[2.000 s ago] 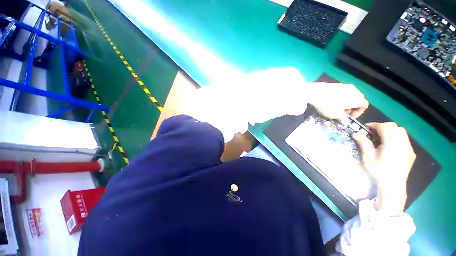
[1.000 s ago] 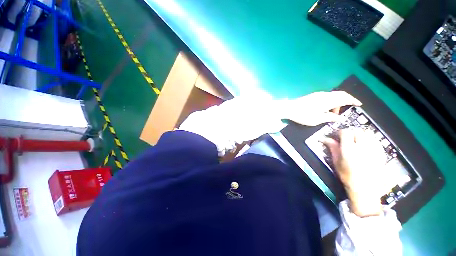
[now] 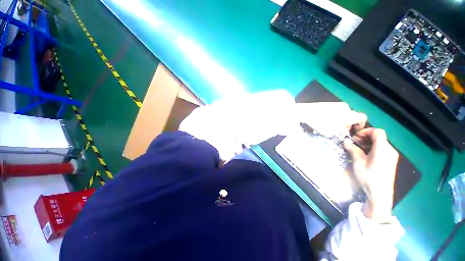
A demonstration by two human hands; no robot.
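Observation:
A device housing with a circuit board (image 3: pixel 318 160) lies on the black foam pad (image 3: pixel 408 173), much of it washed out by glare. My left hand (image 3: pixel 339 116) is at the unit's far edge, with its fingertips on or near the edge. My right hand (image 3: pixel 375 160) reaches over the right part of the unit, thumb and fingers bent together at the far edge near my left fingertips. Glare and the fingers hide whether either hand grips the unit or a small part.
A black screw tray (image 3: pixel 306 24) stands at the far edge. A second unit (image 3: pixel 420 51) with an orange cable lies on a thick black foam stack (image 3: pixel 357 63). Tweezers (image 3: pixel 446 171) and a clear bag (image 3: pixel 458 196) are at the right. An open cardboard box (image 3: pixel 148 114) is below the bench edge.
My right hand has moved from over the middle of the board to its far edge, beside my left fingertips. The view has shifted, bringing the second unit, tweezers and clear bag into sight.

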